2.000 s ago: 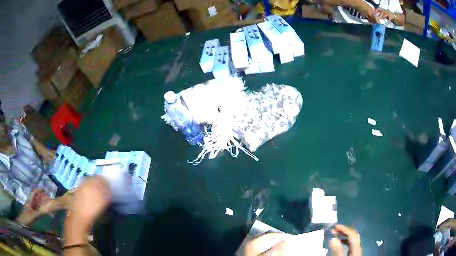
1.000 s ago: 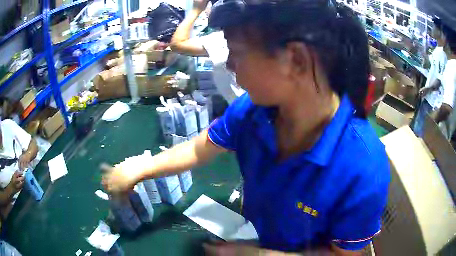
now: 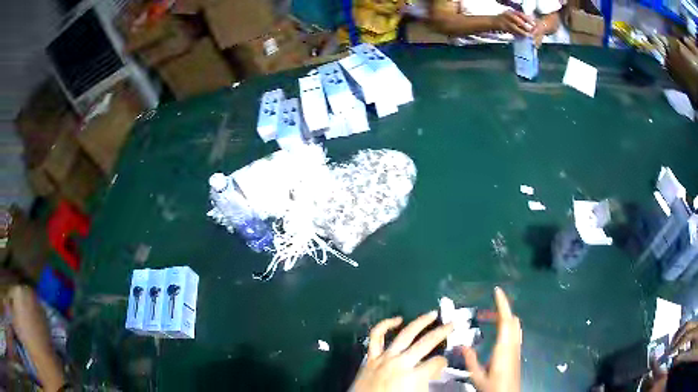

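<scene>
An open box with white flaps (image 3: 458, 315) stands between my hands near the lower edge of the picture. Its lower part is blurred and largely hidden by my fingers. My left hand (image 3: 409, 354) is beside it with the fingers spread, their tips close to the flaps; whether it grips the box is unclear. My right hand (image 3: 496, 346) is on the other side, forefinger raised and thumb apart, close to the box. Both hands are cut off by the lower edge. A small reddish mark shows between the flaps and my right forefinger.
Three closed light-blue boxes (image 3: 162, 302) stand at left. A bottle (image 3: 249, 222), white cords (image 3: 295, 249) and a speckled bag (image 3: 367, 195) lie mid-table. More closed boxes (image 3: 331, 96) are beyond. Open boxes (image 3: 570, 246) stand at right. Other people's hands (image 3: 524, 29) are at the table edges.
The view swung right to a person in blue, then back to the table. The white paper at my hands no longer shows there; the flapped box is now between them. Fewer closed boxes stand at left.
</scene>
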